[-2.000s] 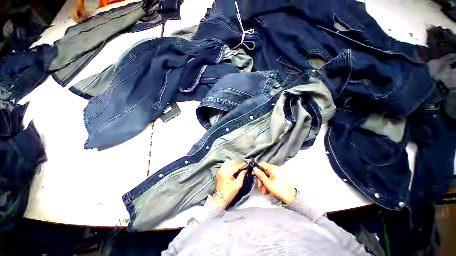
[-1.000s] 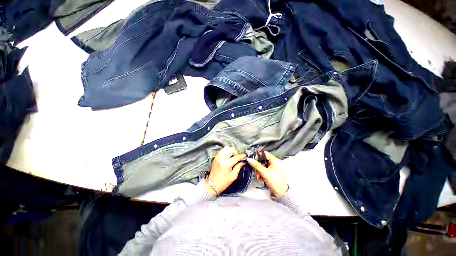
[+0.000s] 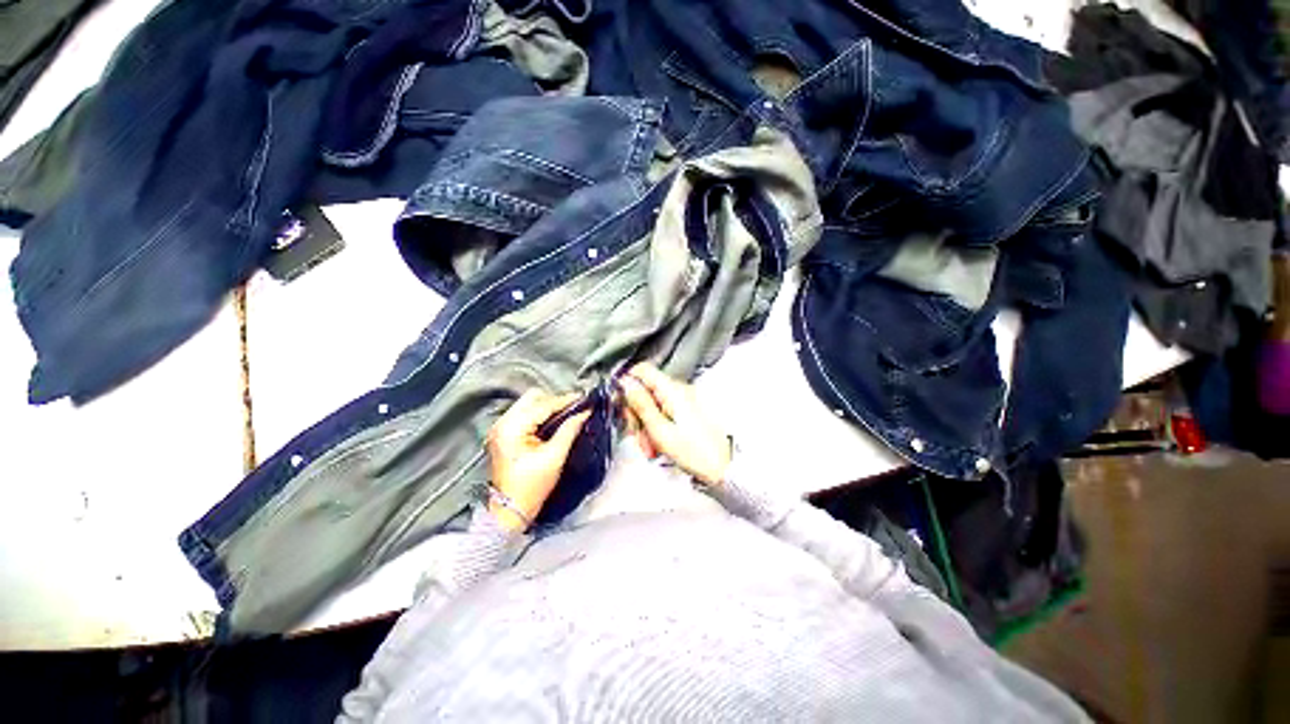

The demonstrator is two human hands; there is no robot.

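Observation:
A denim jacket lies on the table with its pale grey-green inside up. A dark blue placket with small silvery studs edges it. My left hand pinches a dark blue piece of the garment near the body. My right hand grips the same piece at its upper end, fingertips close to the left ones. Whether a small tool is in the right fingers cannot be told. Loose threads are too fine to see.
A white table with a brownish joint line lies under the work. A black tag lies by the joint. Dark blue garments are piled beyond; grey and black garments are at right. A green-edged bin is below.
The view has turned right, so garments and hands appear further left. The grey heap and green edge show more. Both hands still hold the dark piece; the fingertips have shifted slightly.

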